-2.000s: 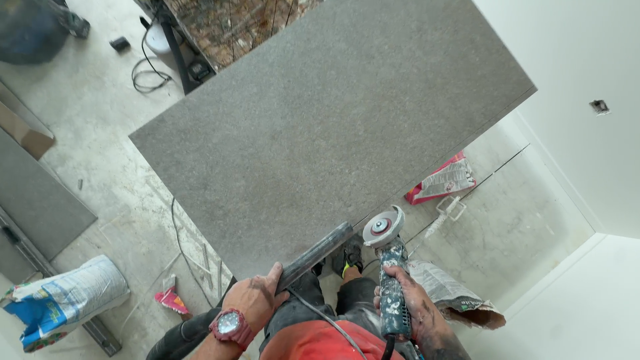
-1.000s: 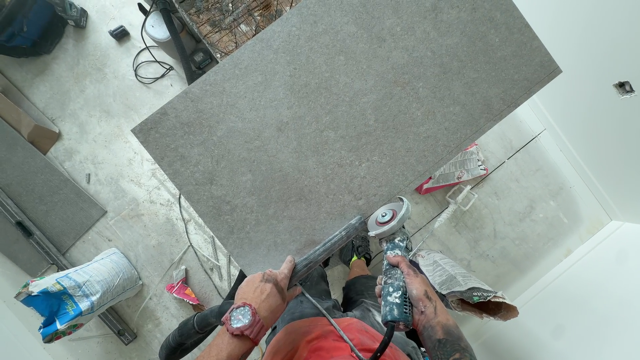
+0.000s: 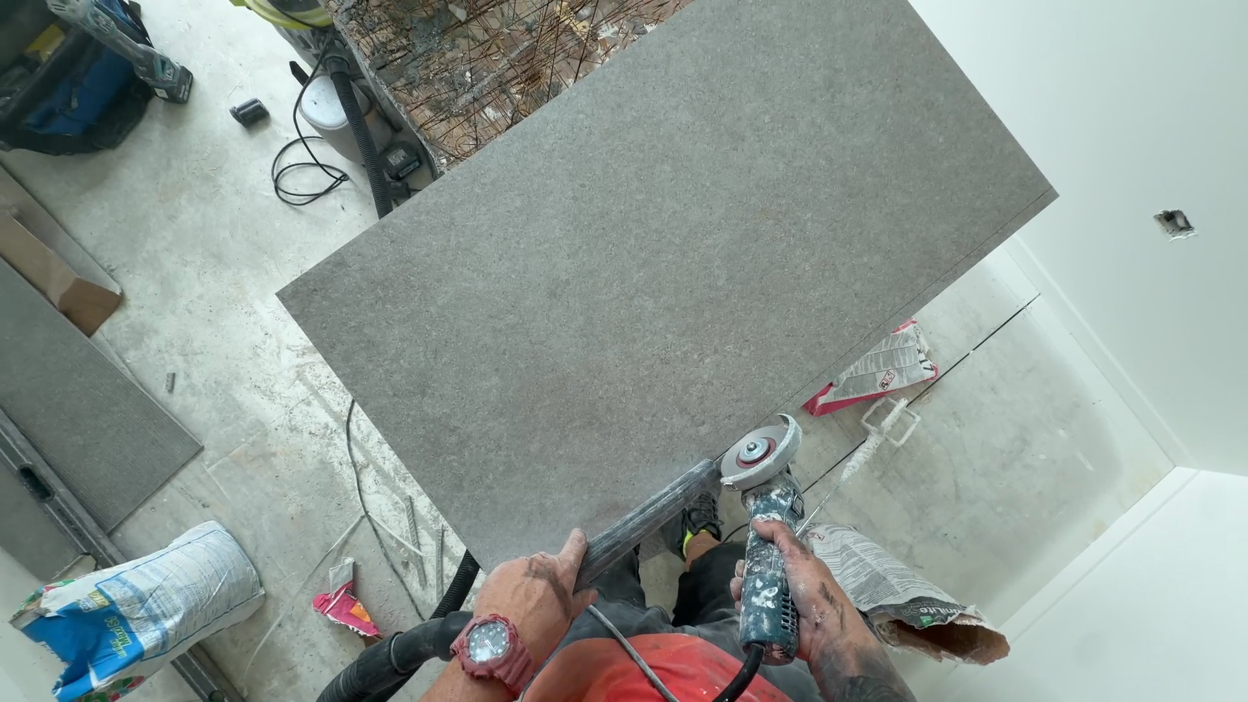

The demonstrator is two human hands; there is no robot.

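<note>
A large grey tile [image 3: 673,253] lies slanted across the view, with a thin line marked along its lower right edge. My right hand [image 3: 795,585] grips an angle grinder [image 3: 773,546] around its dusty body. The grinder's disc, partly under a metal guard, is at the tile's near edge; whether it is spinning cannot be told. My left hand [image 3: 541,585] holds a dark vacuum nozzle [image 3: 648,517] along the near edge, its tip beside the disc. A black corrugated hose [image 3: 409,648] runs below my left wrist.
An open paper bag [image 3: 916,595] stands right of my legs. A blue and white bag [image 3: 146,604], a spirit level [image 3: 58,497] and another grey tile [image 3: 88,390] are at the left. Under the far edge sits a rubble-filled container [image 3: 487,58]. A mixing paddle [image 3: 887,424] lies at the right.
My right hand and the grinder have moved slightly along the tile's near edge, toward its right corner, and the nozzle has moved with them. Both hands keep their holds.
</note>
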